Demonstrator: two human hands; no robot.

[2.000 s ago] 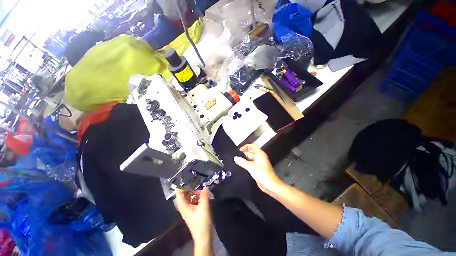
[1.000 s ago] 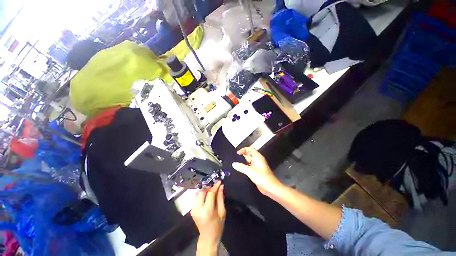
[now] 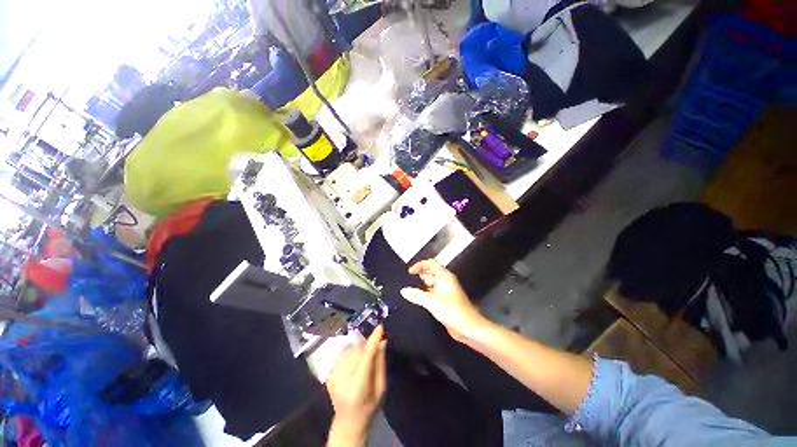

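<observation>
The white button-sewing machine stands in the middle, its flat grey guard plate swung out to the left. My left hand is at the machine's front end, fingertips at the small metal clamp; whether it pinches anything cannot be told. My right hand is right of the clamp, over the black garment, thumb and index finger apart, with nothing visible in it. The garment lies under the machine's front and over the lap. A white button tray holds several dark buttons.
A black phone-like case with a small lit pink mark lies beside the tray. A purple-handled tool sits in a dark tray. A thread cone stands behind. A black garment pile lies left, blue plastic beyond it. A dark bundle is at right.
My left hand has moved from the clamp's left side to its front, with its fingers now more together. My right hand has come off the garment's edge and its fingers have parted. The case's screen has lit.
</observation>
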